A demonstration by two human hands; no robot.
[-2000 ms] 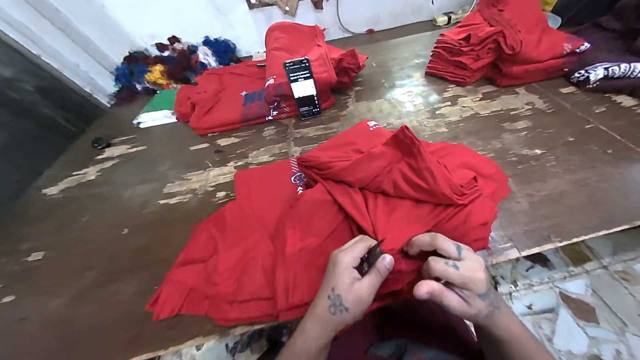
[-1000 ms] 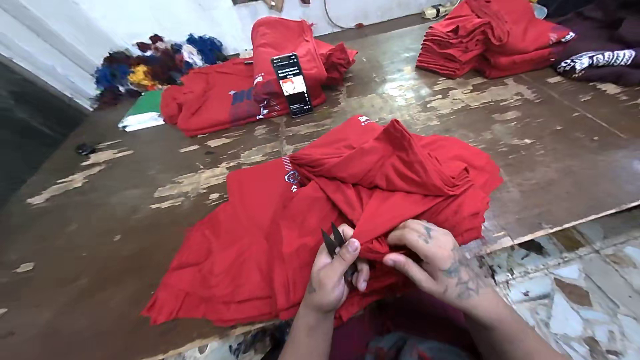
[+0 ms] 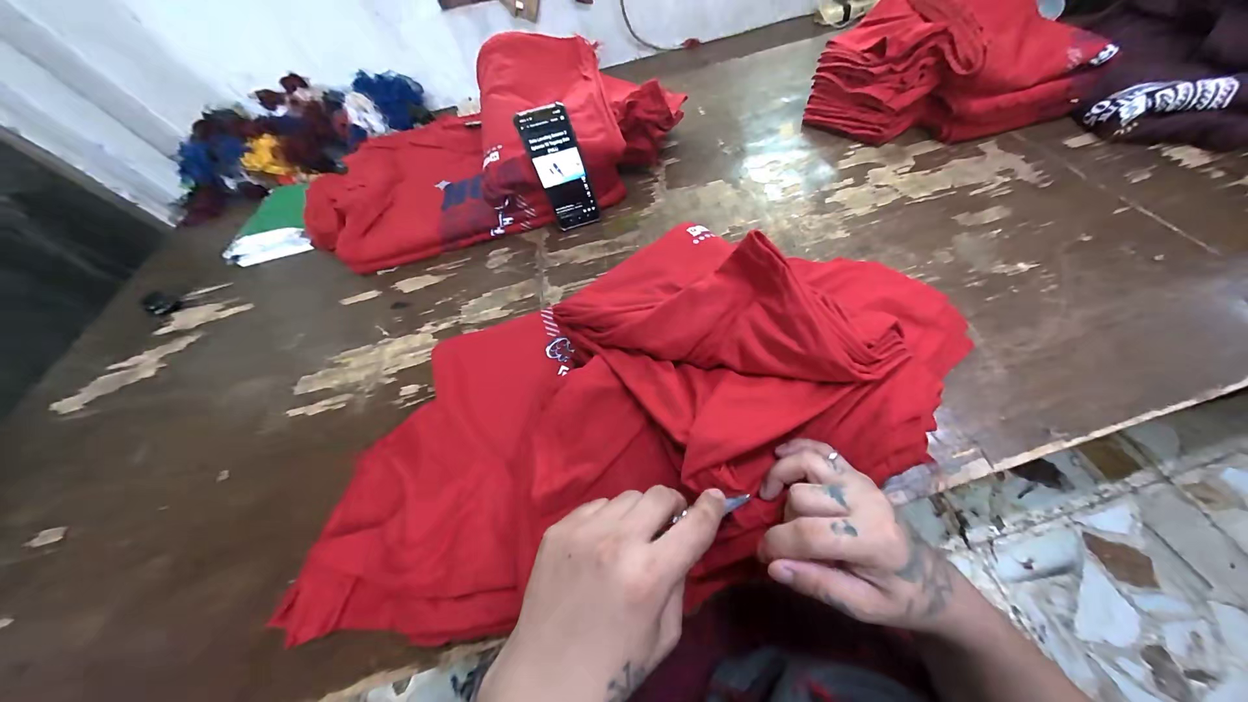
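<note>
Several red printed fabric pieces lie in a loose, layered heap at the table's near edge. My left hand is closed around small metal thread snips; only their pointed tips show beyond the thumb, directed right over the red cloth. Just right of the tips, my right hand has its fingers bent against the cloth edge, with a ring on one finger. Whether it pinches the cloth or a thread cannot be made out.
A phone leans on folded red garments at the back. Left of them are green and white cloth and multicoloured scraps. Folded red garments and dark printed ones lie back right. The worn wooden table ends above a stone-patterned floor.
My left hand has turned so its back faces up, and the snips, upright with blades apart a second ago, now point right toward my right hand. My right hand's fingers have curled more.
</note>
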